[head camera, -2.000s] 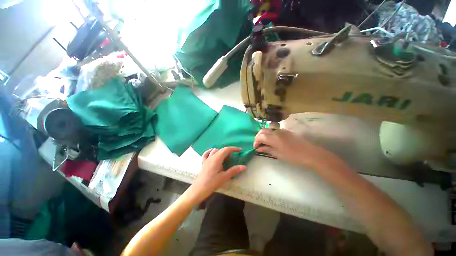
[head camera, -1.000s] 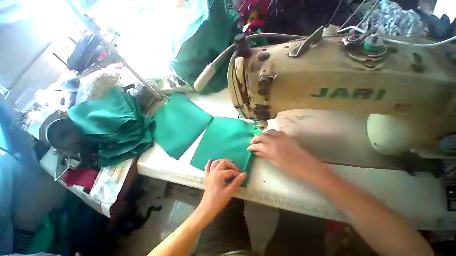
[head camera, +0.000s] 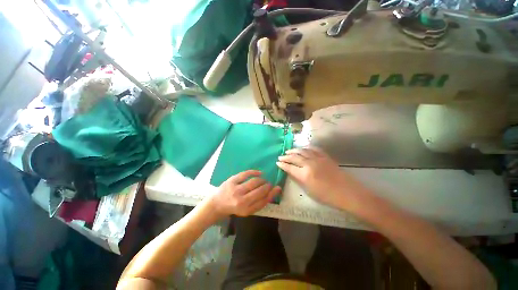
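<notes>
A green fabric piece (head camera: 247, 150) lies flat on the machine table, its top right corner under the needle area (head camera: 288, 126). A narrow folded hem (head camera: 285, 148) runs down its right edge. My left hand (head camera: 247, 192) rests on the piece's lower edge, fingers bent; its fingertips are at the lower right corner. My right hand (head camera: 309, 170) has its fingertips on the hem below the needle. A second green piece (head camera: 192, 135) lies flat to the left, touching the first near its upper left corner. The presser foot is small and hard to make out.
The beige JARI sewing machine head (head camera: 386, 68) spans the upper right. A stack of green pieces (head camera: 102, 141) lies at the left beside a dark round machine part (head camera: 45, 157). An off-white lamp (head camera: 217, 71) and a green cloth heap (head camera: 207, 42) are behind. The table's marked front edge (head camera: 318, 218) is near me.
The hem lies straighter and flatter along the right edge. My left hand has turned flatter over the lower edge. My right hand stays beside the needle. The camera view has shifted.
</notes>
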